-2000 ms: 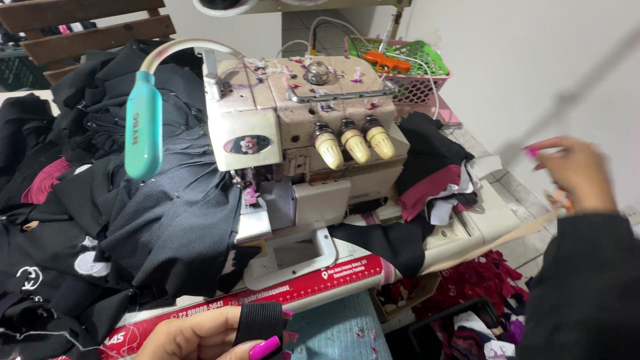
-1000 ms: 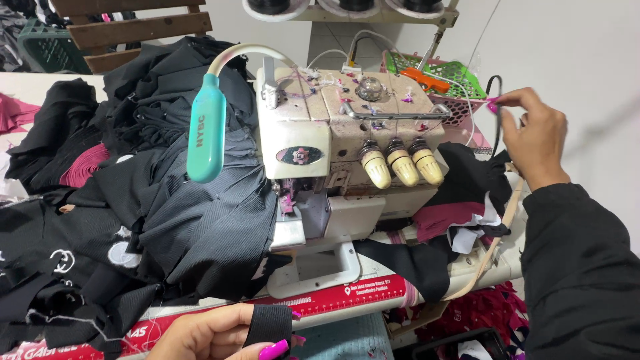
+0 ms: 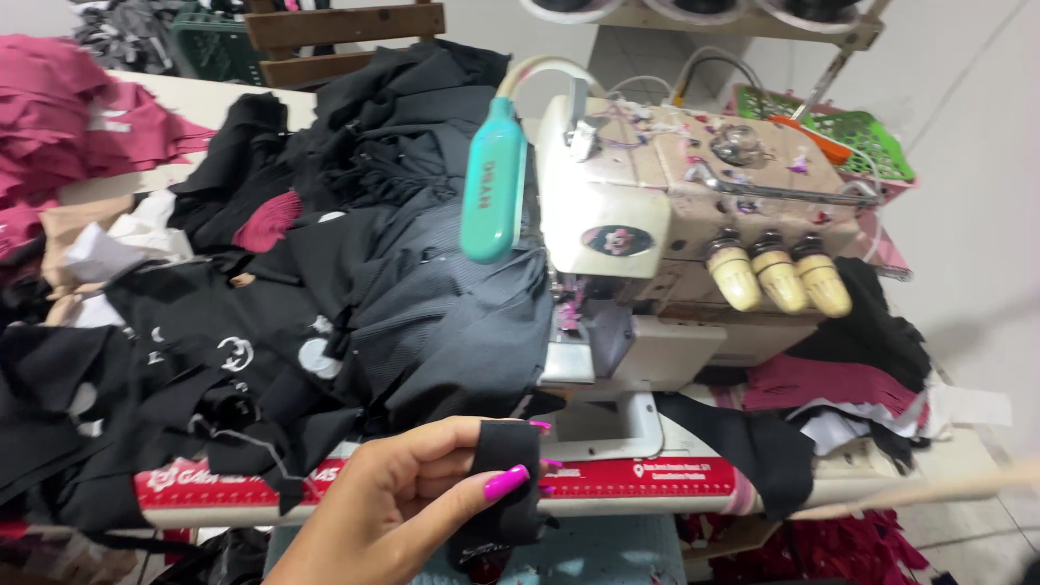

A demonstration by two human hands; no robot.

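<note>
My left hand (image 3: pixel 422 496) pinches a folded black fabric band (image 3: pixel 508 463) between thumb and fingers, just in front of the serger (image 3: pixel 609 211). My right hand is out of the frame. Behind the band lies the serger's pale front plate (image 3: pixel 642 426), and a teal lamp (image 3: pixel 493 183) hangs by the machine's left side. A heap of black garments (image 3: pixel 463 325) rests against the needle area. At the right, a blurred beige strip (image 3: pixel 910 491) crosses the table's front edge.
Black cloth (image 3: pixel 739 439) drapes over the front edge beside a red printed ruler strip (image 3: pixel 601 479). Pink fabric (image 3: pixel 49 122) is piled at the far left. Behind the machine sit a green and pink basket (image 3: pixel 869 142) and a thread stand (image 3: pixel 756 23). Dark red scraps (image 3: pixel 853 548) lie below.
My right hand, earlier raised at the right near the basket, has left the view. My left hand still holds the black band. The view has shifted toward the left of the table.
</note>
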